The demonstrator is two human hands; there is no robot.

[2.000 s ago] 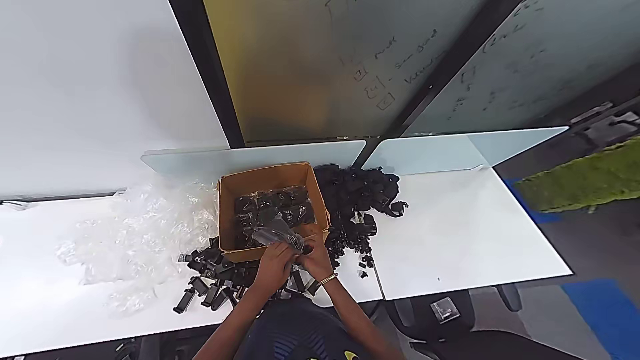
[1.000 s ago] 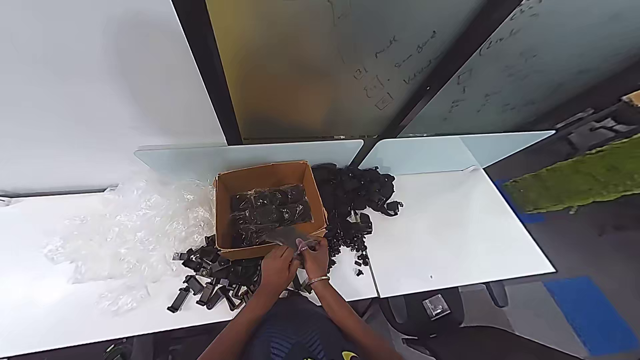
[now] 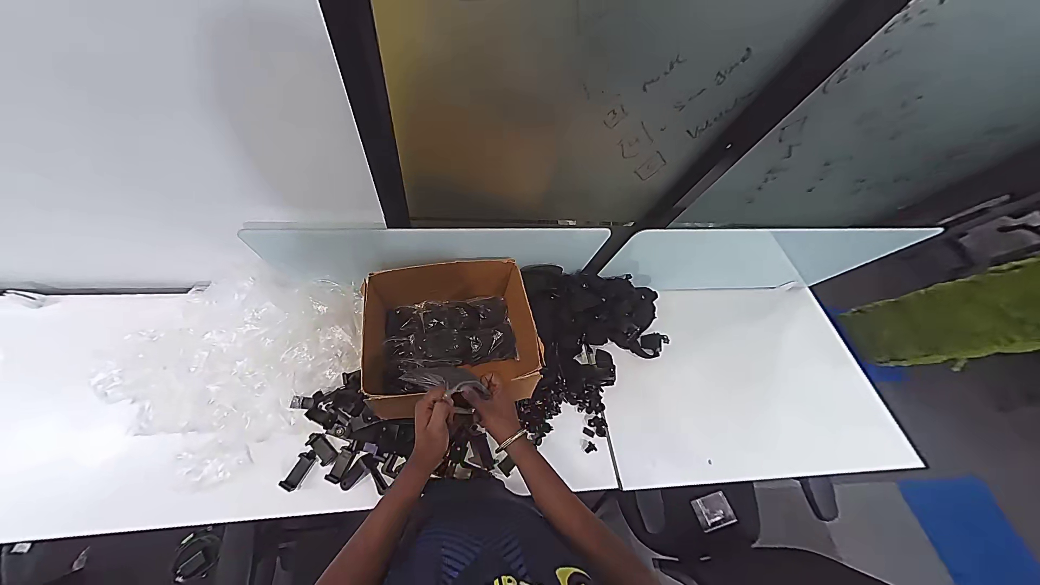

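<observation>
A clear plastic bag [image 3: 445,379] with something dark in it is held over the near wall of an open cardboard box [image 3: 447,276]. My left hand [image 3: 433,414] pinches the bag's near edge from the left. On its right side my right hand [image 3: 492,406], with a bangle at the wrist, grips the same bag. Inside the box lie several bagged black items [image 3: 455,331]. Small black parts [image 3: 341,422] are heaped on the white table left of and below my hands. More small black parts [image 3: 573,390] and a pile of black straps or pouches [image 3: 601,309] lie right of the box.
A large heap of crumpled clear plastic bags [image 3: 244,357] covers the table left of the box. Low glass dividers [image 3: 699,256] run along the back edge. Beyond the near edge stands a black chair [image 3: 731,528] with a small clear packet [image 3: 714,511] on it.
Two seconds ago the held bag was bunched, with both hands on it; now it is spread more to the left, over the box's near wall. Both hands have stayed at that wall.
</observation>
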